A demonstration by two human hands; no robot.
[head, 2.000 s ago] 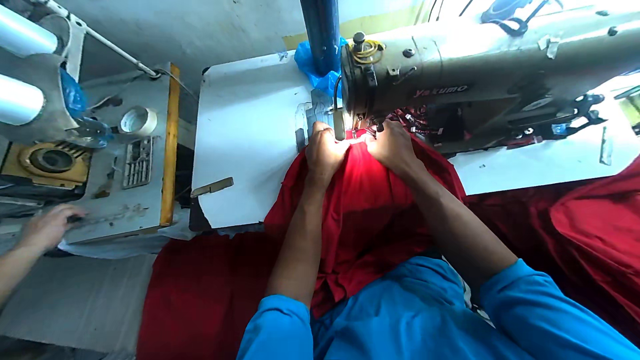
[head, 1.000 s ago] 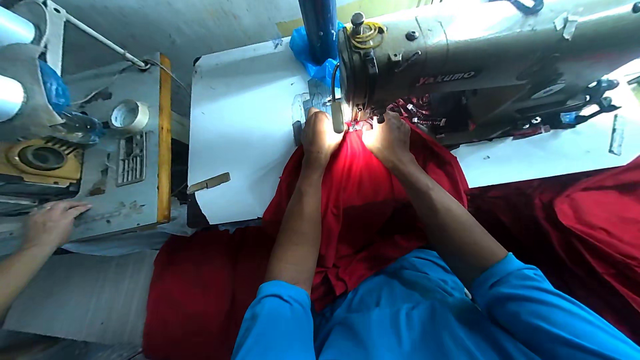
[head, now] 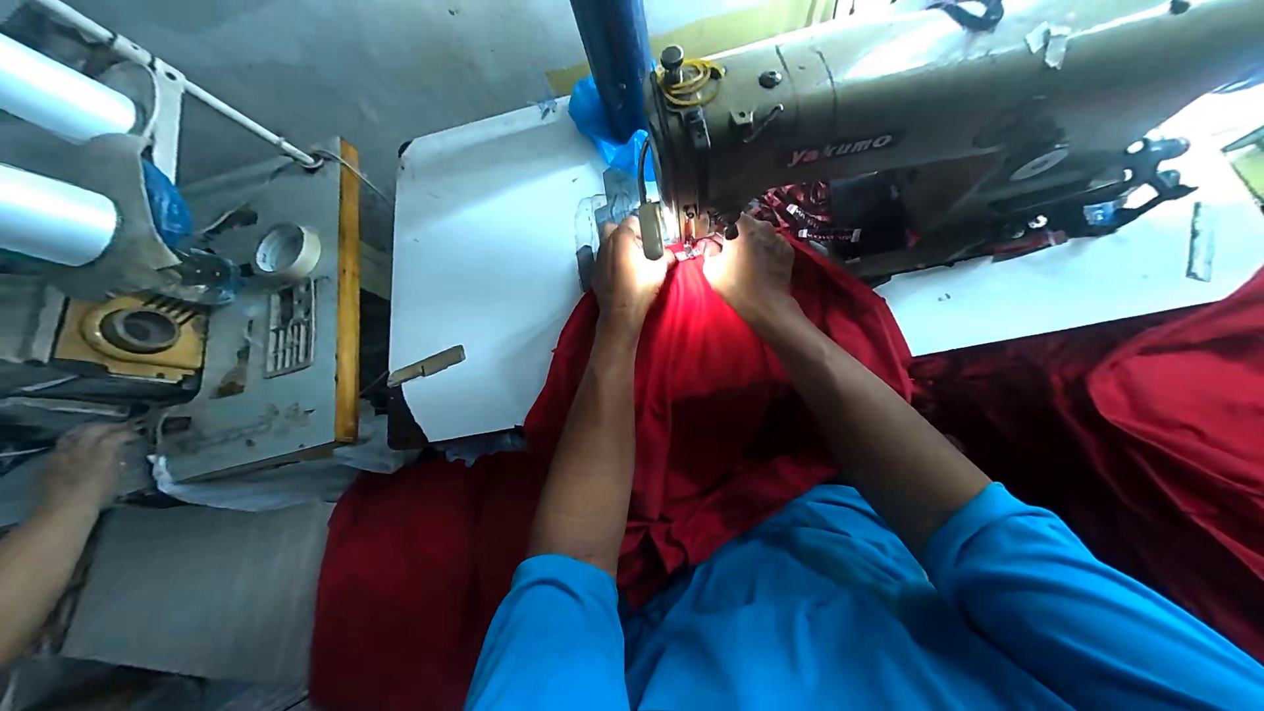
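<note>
A Yakumo sewing machine [head: 889, 138] stands across the white table, its needle area brightly lit. Red fabric [head: 711, 395] runs from under the presser foot [head: 689, 251] down over my lap. My left hand [head: 628, 269] grips the fabric's edge just left of the foot, with the fingertips partly hidden by the machine's head. On the other side of the foot, my right hand [head: 752, 265] holds the same edge, fingers bent. The fabric hangs in gathers between both hands.
More red fabric [head: 1185, 395] lies at the right. A blue post [head: 612, 69] and blue plastic bag [head: 590, 109] stand behind the white table [head: 484, 267]. At left are a grey machine table [head: 296, 415], a tape roll [head: 286, 252], thread cones [head: 54, 212] and another person's hand [head: 89, 464].
The other person's hand has moved left, off the edge of the grey table. My hands stay beside the presser foot, holding the red fabric.
</note>
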